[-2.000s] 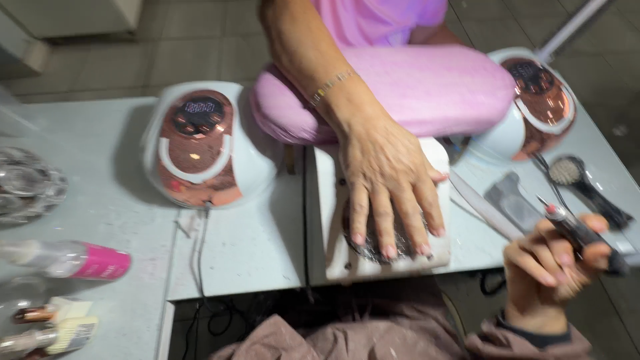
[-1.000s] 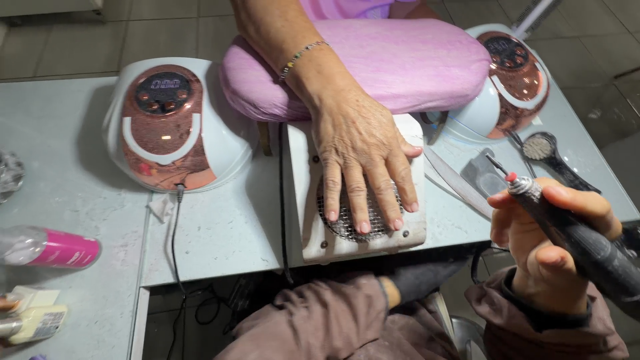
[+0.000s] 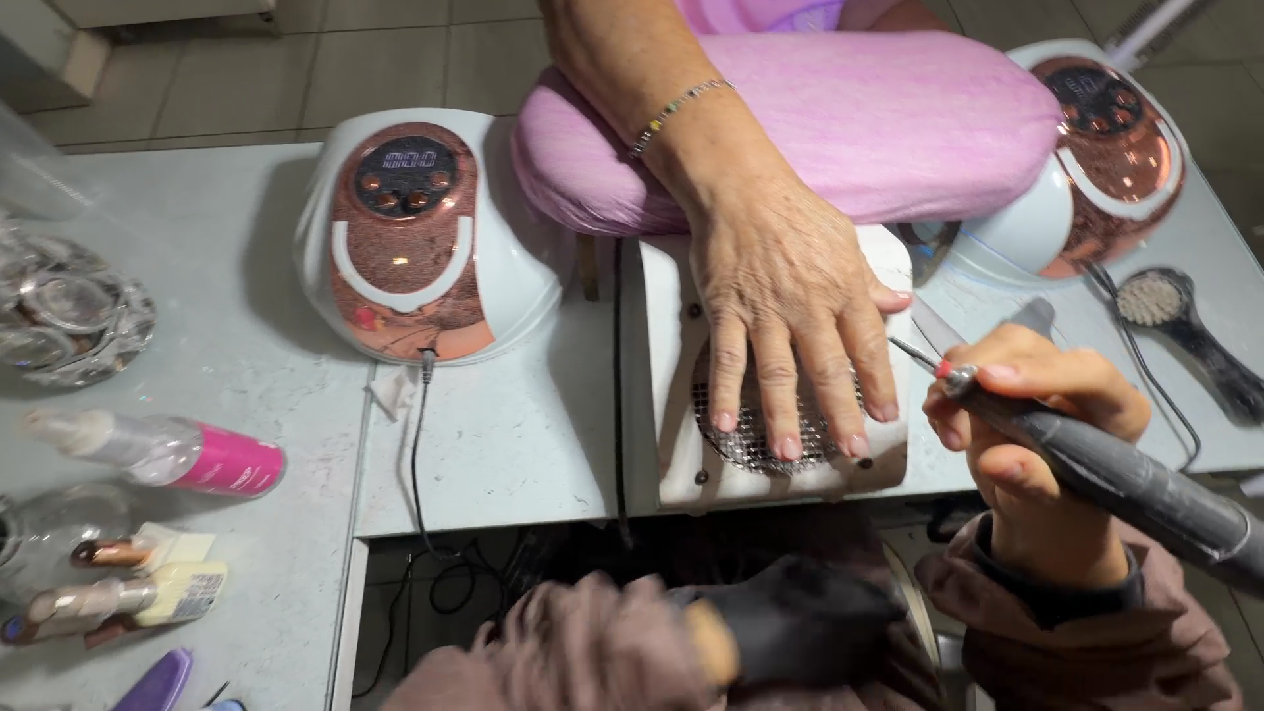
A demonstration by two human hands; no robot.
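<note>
My right hand (image 3: 1047, 425) grips the dark handpiece of an electric nail drill (image 3: 1136, 484), its thin metal bit pointing up and left near the thumb of a client's hand (image 3: 790, 296). That hand lies palm down, fingers spread, over the metal mesh of a white nail dust collector (image 3: 681, 444), its forearm across a pink padded armrest (image 3: 839, 128). My left hand (image 3: 800, 617), in a black glove, is low by my lap, below the table edge; it is blurred, and whether it holds anything does not show.
White and copper nail lamps (image 3: 410, 247) stand left and right of the armrest. A black-handled brush (image 3: 1190, 336) and flat files lie at right. At left are a spray bottle with a pink label (image 3: 212, 454), small bottles and a glass dish (image 3: 69, 306). Cords hang below the table.
The handpiece tip has come closer to the client's hand. My gloved left hand, out of sight two seconds ago, shows low in front of me. The client's hand stays on the mesh.
</note>
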